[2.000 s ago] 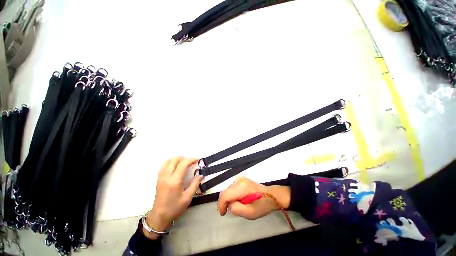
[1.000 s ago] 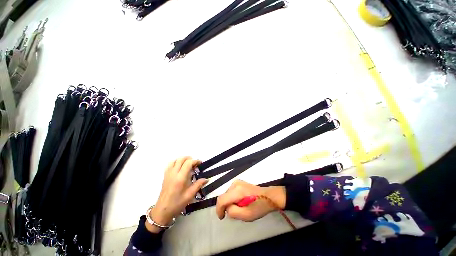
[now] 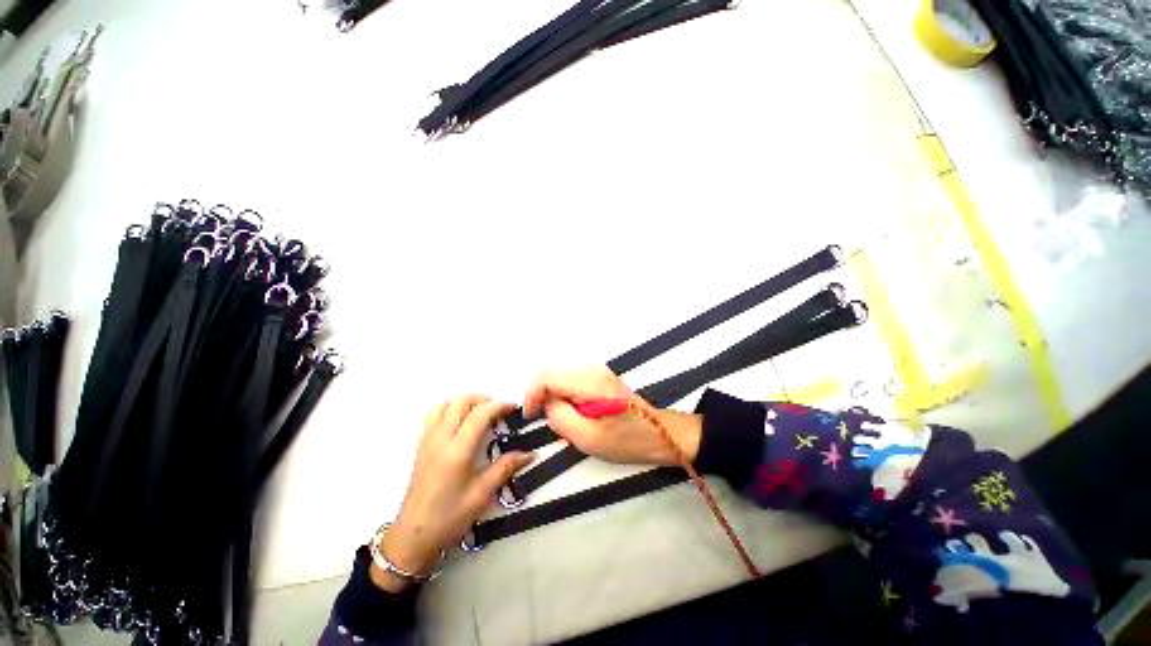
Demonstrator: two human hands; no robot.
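Note:
Several black straps with silver D-rings lie slanting in front of me; the lowest strap (image 3: 568,509) lies apart and passes under my right wrist. My left hand (image 3: 451,469) is at the left ends of the upper straps, its fingers and thumb on a strap end (image 3: 515,442) by its ring. My right hand (image 3: 606,416) holds a red hand tool (image 3: 601,408) over the upper straps, its fingertips close to my left fingers. The tool's tip is hidden. A reddish-brown cord (image 3: 707,499) trails from it over my wrist.
A big black strap pile (image 3: 177,416) lies at left, a small group (image 3: 34,391) beside it, pale straps (image 3: 48,152) at far left. More black straps (image 3: 543,63) lie at the back. Yellow tape roll (image 3: 953,32), strap bundle (image 3: 1041,76) and tape strips (image 3: 997,271) are at right.
My right hand with the red tool has moved up and left from the lowest strap to the upper strap ends. More of the lowest strap shows. My left hand has stayed nearly in place.

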